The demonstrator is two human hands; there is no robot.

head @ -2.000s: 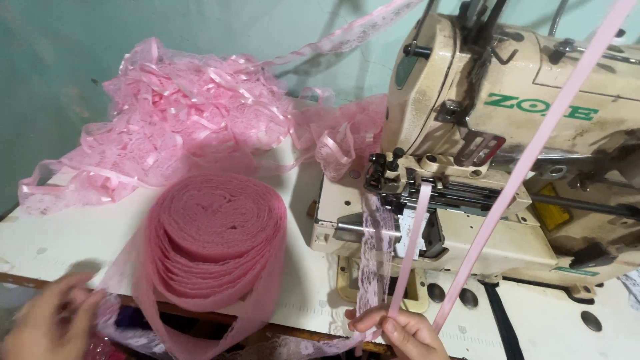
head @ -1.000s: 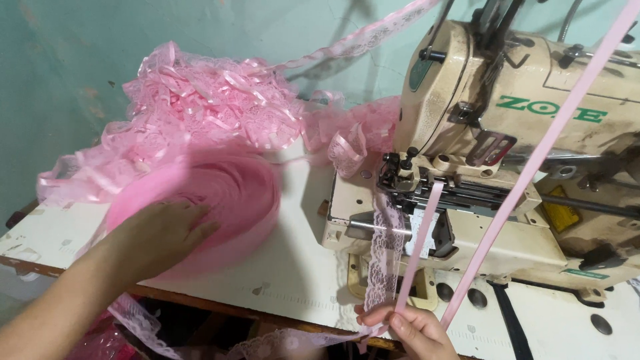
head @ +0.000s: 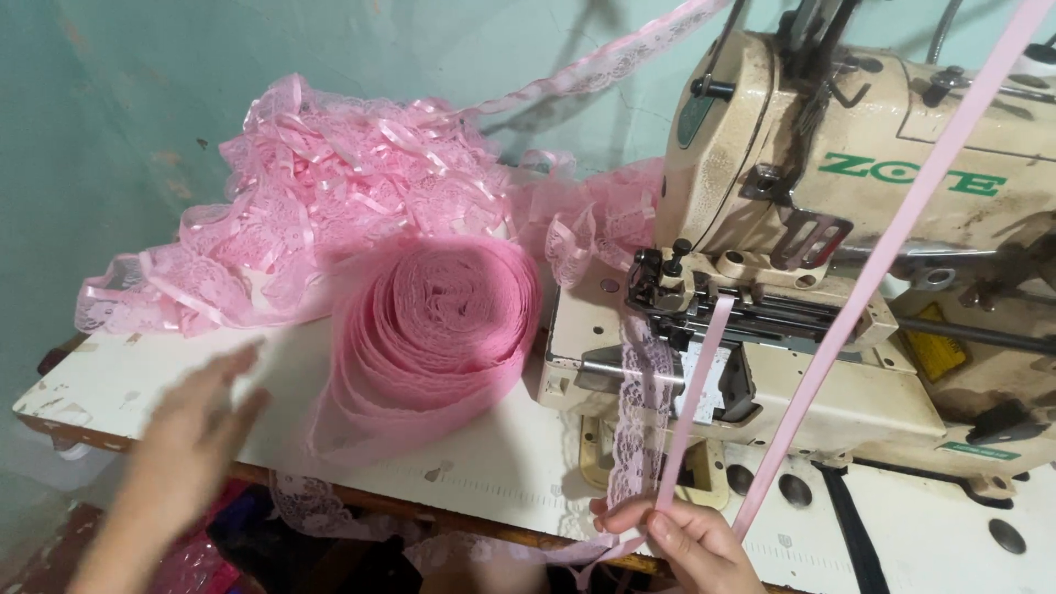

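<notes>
My left hand (head: 194,437), blurred and with fingers apart, is above the left front of the white table and holds nothing. To its right a pink roll of gathered mesh trim (head: 450,330) lies on the table, its outer layers loose. My right hand (head: 672,536) pinches a pink satin ribbon (head: 697,396) and a pale pink lace strip (head: 634,412) at the table's front edge. Both run up to the presser area of the beige sewing machine (head: 742,322). Another length of satin ribbon (head: 874,272) slants from the top right down behind my right hand.
A heap of pink lace and ribbon trim (head: 355,181) is piled behind the roll against the green wall. One trim strip (head: 602,62) rises from it to the upper right. The table's front edge (head: 371,499) is worn, with lace hanging below it beside dark and pink material.
My left hand went from the front edge onto the roll, then came off it to the left. The roll has shifted to the right since the last frame. My right hand keeps its hold.
</notes>
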